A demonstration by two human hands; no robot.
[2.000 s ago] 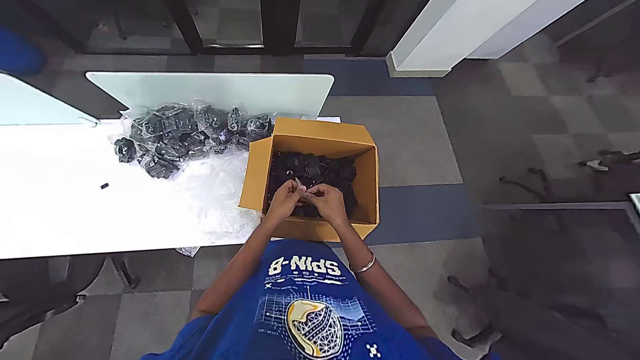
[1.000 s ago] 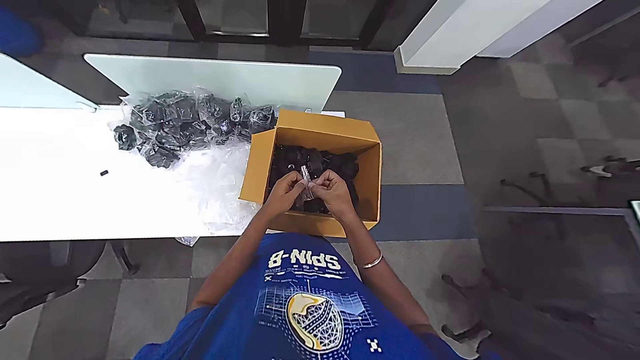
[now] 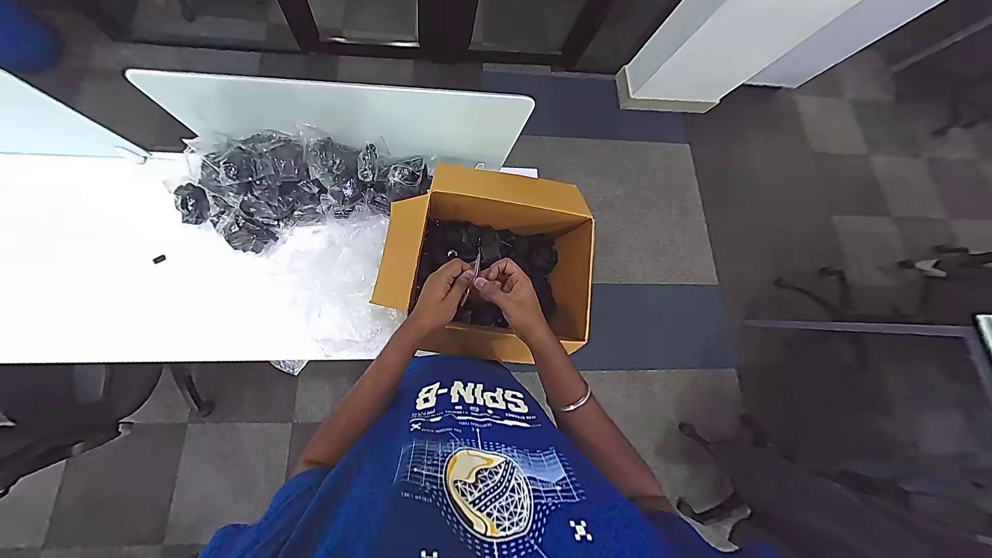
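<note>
An open cardboard box (image 3: 577, 263) at the centre holds many black items (image 3: 535, 252), whose kind I cannot tell. Over it, my left hand (image 3: 443, 293) and my right hand (image 3: 510, 293) meet, both pinching a small piece of clear plastic (image 3: 477, 265) between the fingertips. Left of the box, black items in clear plastic bags (image 3: 287, 178) lie heaped on the white table (image 3: 93, 294). A pile of clear plastic wrapping (image 3: 341, 279) lies between that heap and the table's front edge.
A pale divider panel (image 3: 349, 105) stands behind the heap. One small black piece (image 3: 159, 259) rests on the table. Dark chairs (image 3: 70, 418) stand at the lower left and at the right. A white pillar (image 3: 697, 54) rises at the upper right.
Both hands have stayed together over the box. The plastic between the fingertips looks narrower than a second ago.
</note>
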